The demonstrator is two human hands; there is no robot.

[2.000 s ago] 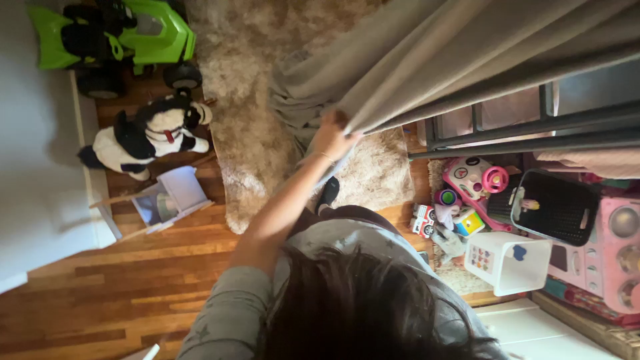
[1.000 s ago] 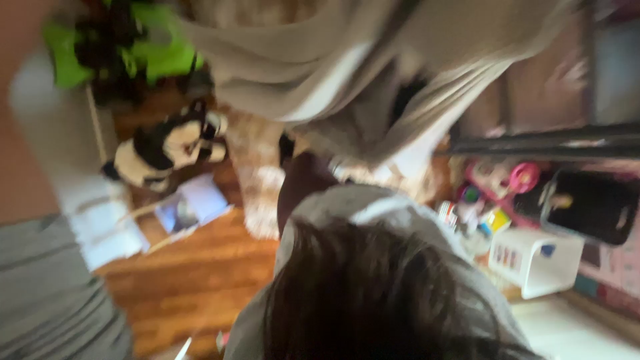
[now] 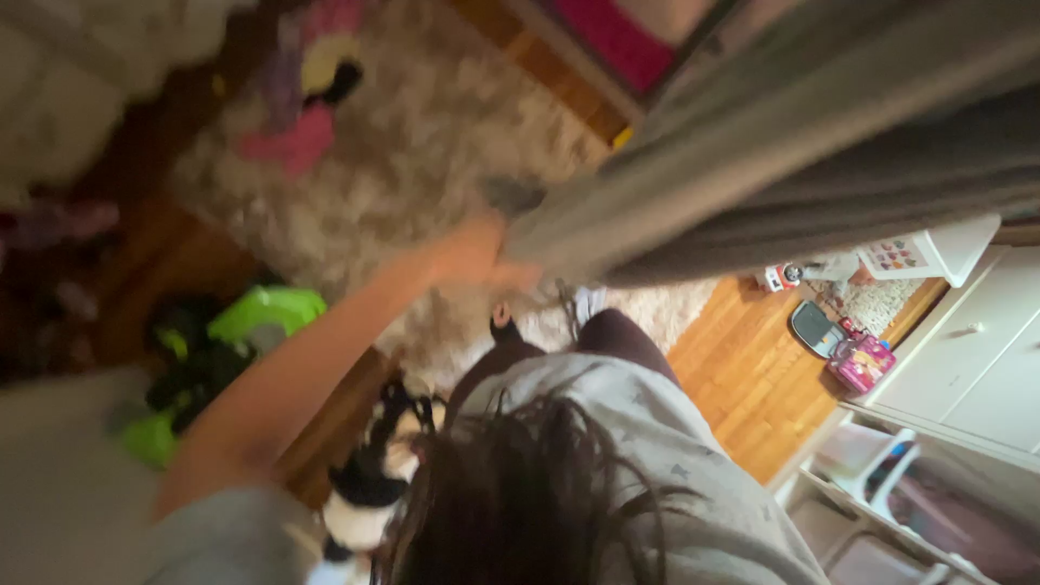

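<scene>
My left hand (image 3: pixel 487 256), blurred, reaches in from the lower left and is closed on the gathered end of a long grey-brown cloth (image 3: pixel 731 171). From the hand the cloth stretches in folds to the upper right, pulled fairly taut. A blurred dark shape (image 3: pixel 513 195) shows just above the hand. My right hand is not in view. Below the hand are my bare foot (image 3: pixel 501 313) and dark-clad legs, with hair over my light grey top.
A shaggy beige rug (image 3: pixel 406 138) covers wood floor (image 3: pixel 731 390). At left lie a green-black toy vehicle (image 3: pixel 268 313), pink clothing (image 3: pixel 296 142) and a black-and-white plush (image 3: pixel 366 496). At right are a white bin (image 3: pixel 934 252), a pink case (image 3: pixel 863 363) and white drawers (image 3: pixel 967 341).
The view has swung round strongly. One second ago the cloth was spread wide across the top; now it is drawn out to the upper right from my left hand. The pink case has come into view.
</scene>
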